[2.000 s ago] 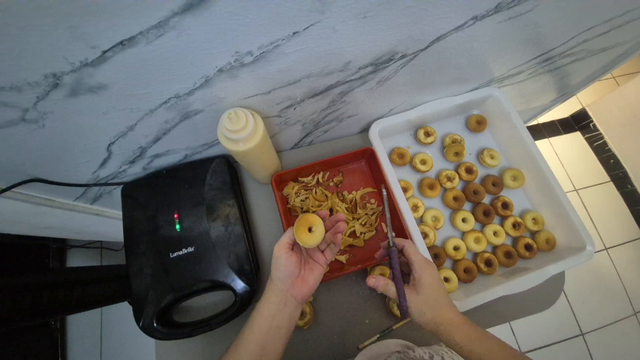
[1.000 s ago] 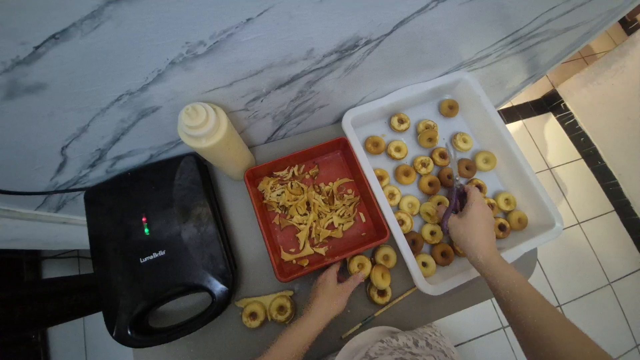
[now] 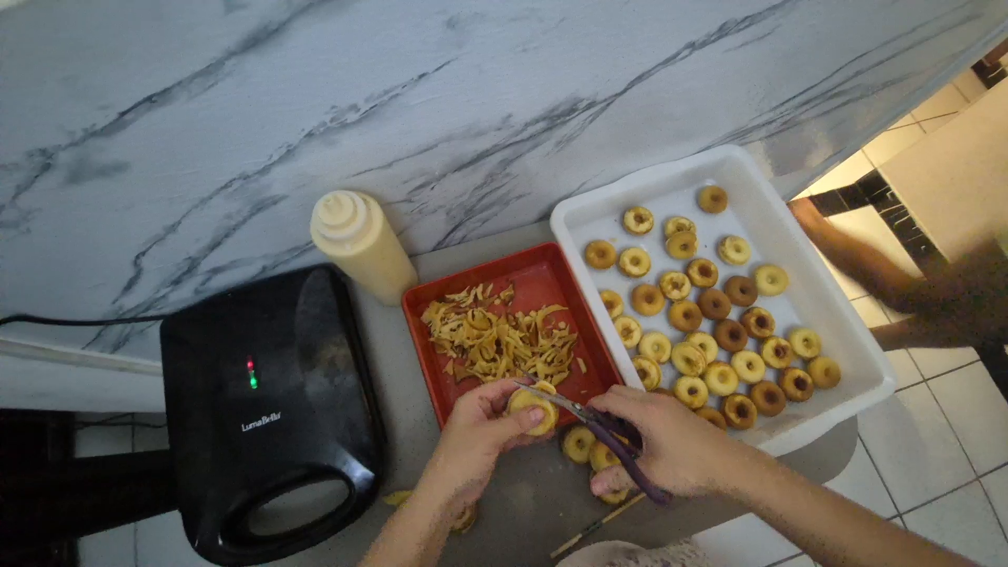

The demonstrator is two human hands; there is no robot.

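My left hand (image 3: 480, 429) holds a mini donut (image 3: 533, 409) at the near edge of the red tray (image 3: 417, 346), which bears a heap of thin golden dough trimmings (image 3: 496, 331). In my right hand (image 3: 669, 441) are purple-handled scissors (image 3: 618, 445), their blades lying over the donut's upper edge. Several more mini donuts (image 3: 579, 443) sit on the grey table just below my right hand, partly hidden by it. The white plastic tub (image 3: 846, 331) at the right holds many pale and brown mini donuts.
A black LumaBella donut maker (image 3: 272, 409) with lit red and green lights stands at the left. A squeeze bottle of pale batter (image 3: 366, 248) is by the marble-patterned wall. A wooden stick (image 3: 598, 526) lies at the table's near edge. Another person's leg (image 3: 858, 260) is at the right.
My left hand has picked up a donut from the table and raised it to the red tray. My right hand has brought the scissors from over the white tub to this donut.
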